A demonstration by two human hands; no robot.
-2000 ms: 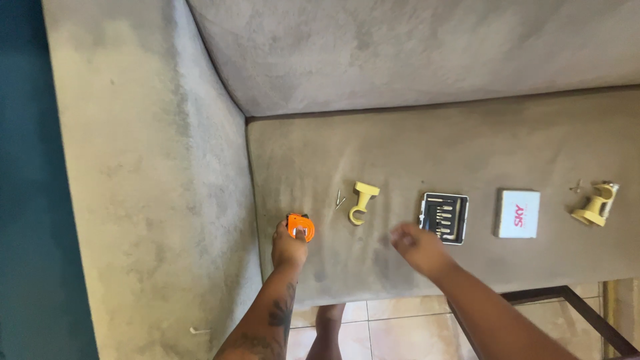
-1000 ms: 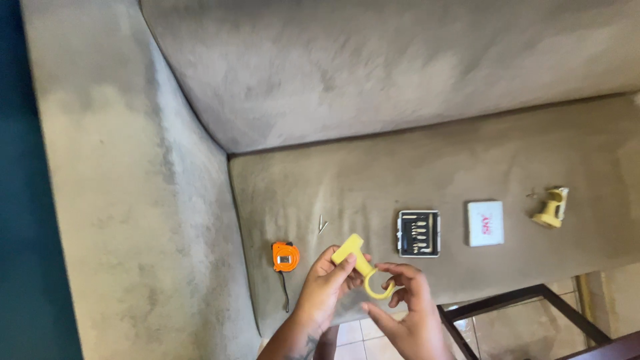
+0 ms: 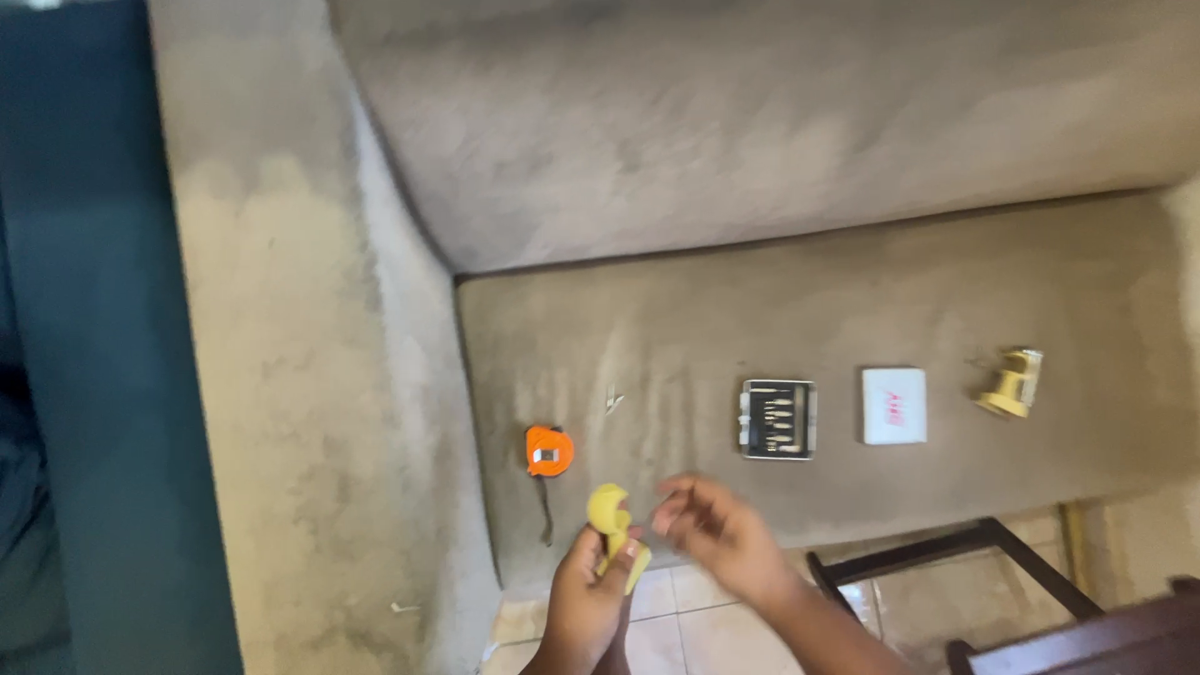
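My left hand [image 3: 592, 581], low in the middle of the view, grips a yellow plastic bracket [image 3: 611, 511] with a curved hook end that points up. Just right of the bracket is my right hand [image 3: 717, 534], its fingers bent and blurred; whether something thin is between them cannot be told. An orange tape measure [image 3: 548, 452] with a dark strap lies on the sofa seat to the left. Small screws [image 3: 613, 400] lie above the bracket. Right of them are an open case of driver bits [image 3: 778, 419], a white box [image 3: 893, 405] bearing red letters, and another yellow bracket [image 3: 1012, 382].
The grey sofa seat [image 3: 675, 347] meets the backrest [image 3: 750, 122] behind and the armrest [image 3: 281, 375] at left. A small white piece [image 3: 404, 608] lies on the armrest. Below right stand a dark frame [image 3: 909, 560] and dark wooden furniture [image 3: 1097, 633] on a tiled floor.
My left hand let go of the tape measure and took the yellow bracket from the seat. Both hands held the bracket a second ago; since then it has been turned and my right hand has come off it.
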